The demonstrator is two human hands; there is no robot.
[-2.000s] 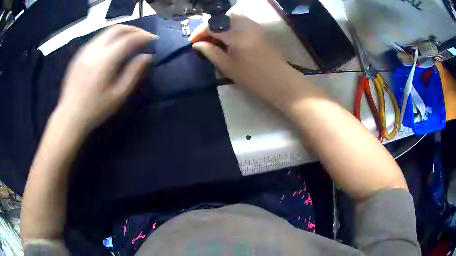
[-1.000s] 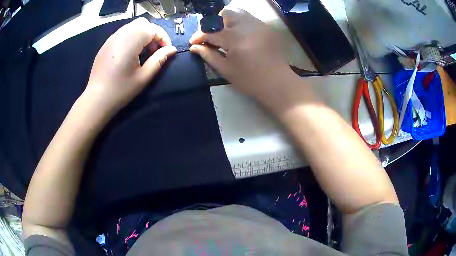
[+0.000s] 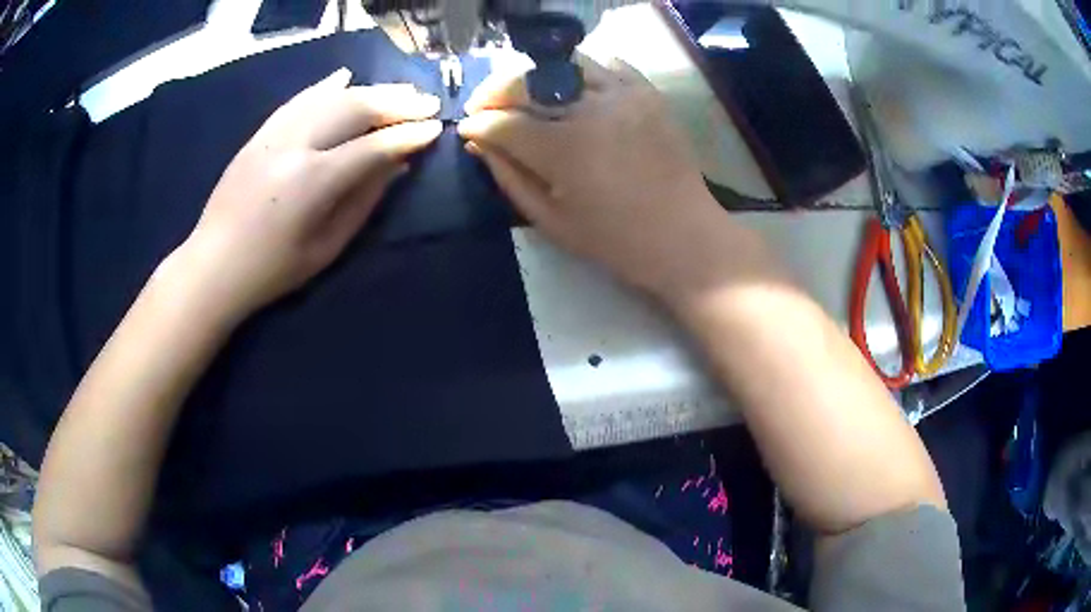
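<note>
A large dark cloth panel (image 3: 395,347) lies over the machine bed and hangs over the table's front edge. My left hand (image 3: 305,179) pinches a dark fabric edge between thumb and fingers, just in front of the presser foot (image 3: 451,74). My right hand (image 3: 598,167) pinches the same edge beside it, with the fingertips nearly touching the left ones. Both hands are bare. The cloth under the fingertips is partly hidden by them.
The white machine head (image 3: 981,60) is at the upper right. A black phone (image 3: 778,108) lies behind my right wrist. Scissors with red and yellow handles (image 3: 888,299) lie right of my forearm, beside a blue tray (image 3: 1017,341). A ruler tape (image 3: 634,424) runs along the front edge.
Two seconds ago my hands were farther apart; now their fingertips meet at the fabric edge before the presser foot. The whole view has shifted slightly.
</note>
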